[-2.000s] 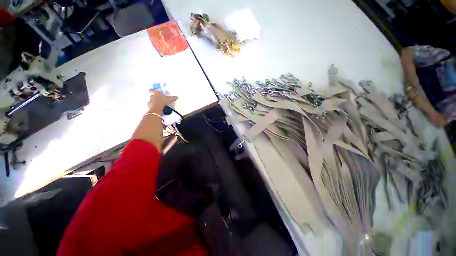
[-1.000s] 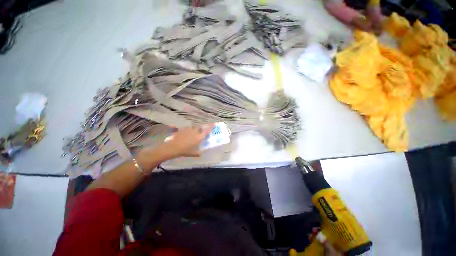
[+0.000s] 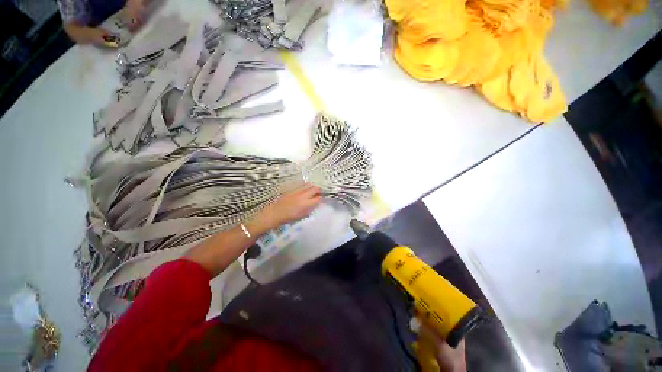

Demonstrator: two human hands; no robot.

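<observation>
A large bunch of beige-grey webbing straps (image 3: 210, 182) lies on the white table, drawn together at a narrow neck, its tail ends (image 3: 337, 156) fanned out. My left hand (image 3: 296, 203) is at the near side of this neck, fingers on the straps; its fingertips are partly hard to see. My right hand (image 3: 448, 352), cut off by the bottom edge, holds the grip of the yellow heat gun (image 3: 430, 290). The dark nozzle (image 3: 359, 229) points up and left at the tail ends, a short way off and not touching.
A white strip with blue marks (image 3: 284, 236) lies beside my forearm, near a black cable (image 3: 251, 263). More straps (image 3: 163, 94) lie beyond. Yellow-orange fabric (image 3: 472, 51) and a white pack (image 3: 356, 33) lie at the back. A person's hands (image 3: 109, 35) are at upper left.
The view has turned towards the tail ends. My left hand has let go of the white labelled pack and moved to the strap neck. The heat gun has come closer to the tail ends.
</observation>
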